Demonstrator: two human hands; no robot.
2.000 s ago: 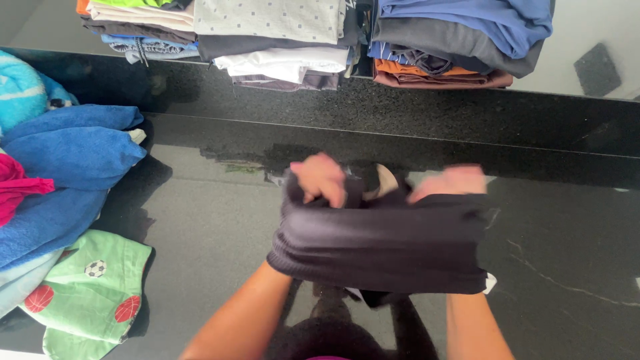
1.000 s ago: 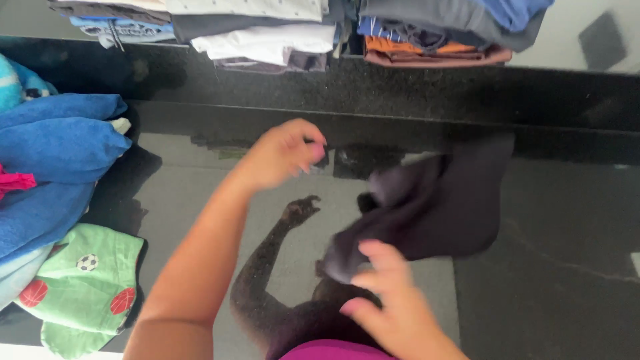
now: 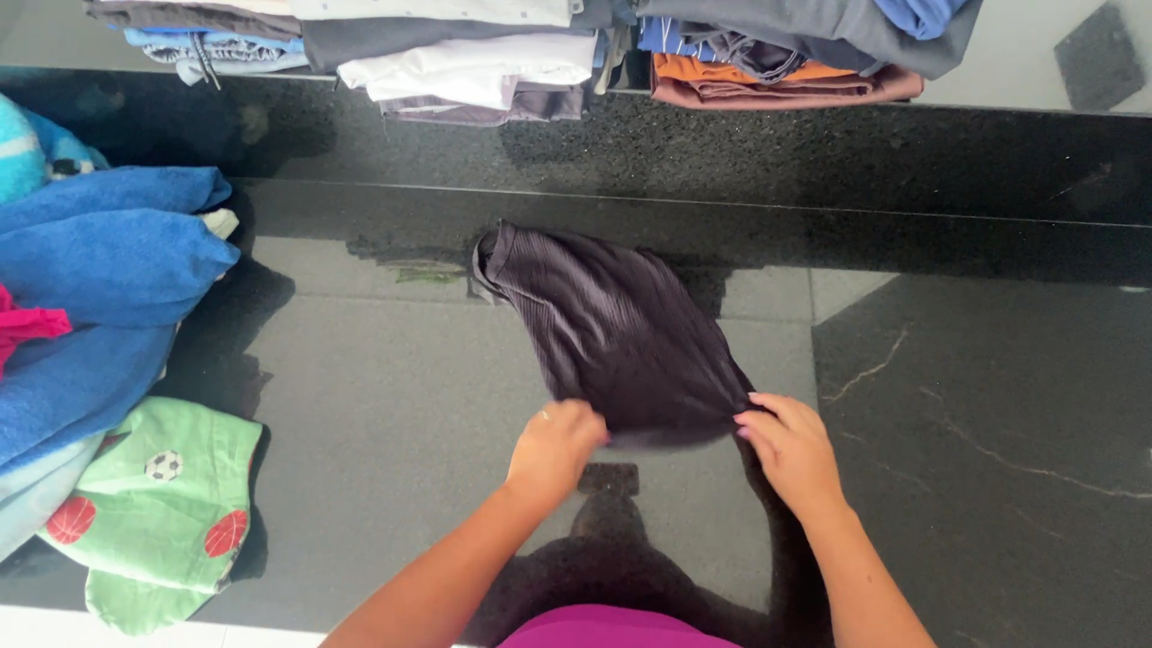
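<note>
A dark ribbed garment (image 3: pixel 621 333) is stretched out slantwise on the glossy black stone counter (image 3: pixel 396 378), its narrow banded end at the upper left. Its near left corner is in my left hand (image 3: pixel 556 445), with the fingers curled over the cloth. At the near right corner, my right hand (image 3: pixel 790 450) pinches the edge between thumb and fingers. The near edge between both hands is slightly blurred.
Folded clothes stand in piles along the back, with a white folded garment (image 3: pixel 468 67) and an orange one (image 3: pixel 670 67) among them. At the left lie a blue towel (image 3: pixel 108 270), a pink cloth (image 3: pixel 31 328) and a green ball-print garment (image 3: pixel 171 504).
The dark garment was bunched and in motion; now it is spread out on the counter. My left hand, apart from it one second ago, has come down onto its near left corner.
</note>
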